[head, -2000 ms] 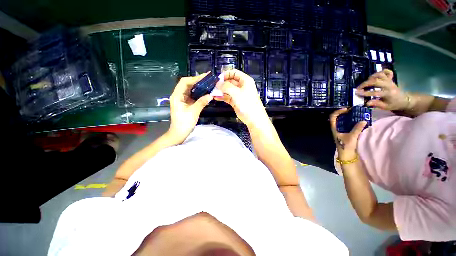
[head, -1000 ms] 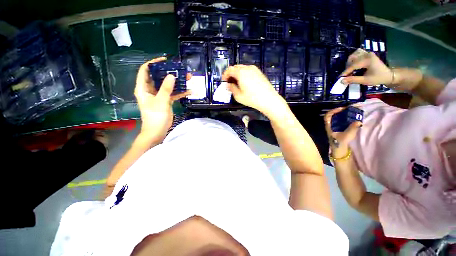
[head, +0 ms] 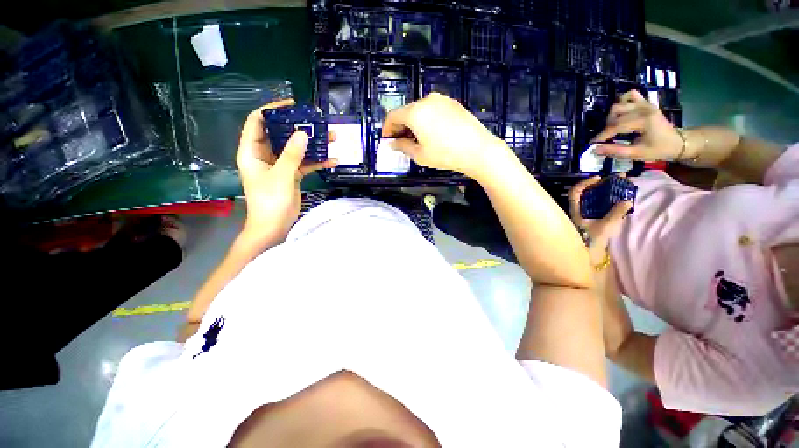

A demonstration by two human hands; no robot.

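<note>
My left hand (head: 273,171) holds a dark blue-black keypad stack (head: 295,131), thumb on its square ring key, at the left edge of the black housing tray (head: 412,182). My right hand (head: 438,131) is over the tray's second slot from the left, fingertips on the top of a white-backed keypad (head: 392,157) that lies at the slot's near end. Whether the fingers still grip it is hard to tell. The first slot holds a white-backed piece (head: 348,144) at its near end. The slots further right hold dark phone front housings (head: 484,92).
A clear shiny plastic pack (head: 74,131) lies at the left. A clear plastic sheet (head: 232,122) and a white paper scrap (head: 209,45) lie on the green surface. At the right, a co-worker in pink (head: 701,289) has both hands at the tray's right end.
My right hand has brought the white-backed keypad down into the second slot, where it now sits straighter. My left hand has barely moved. The co-worker's white piece is lower over the right slots.
</note>
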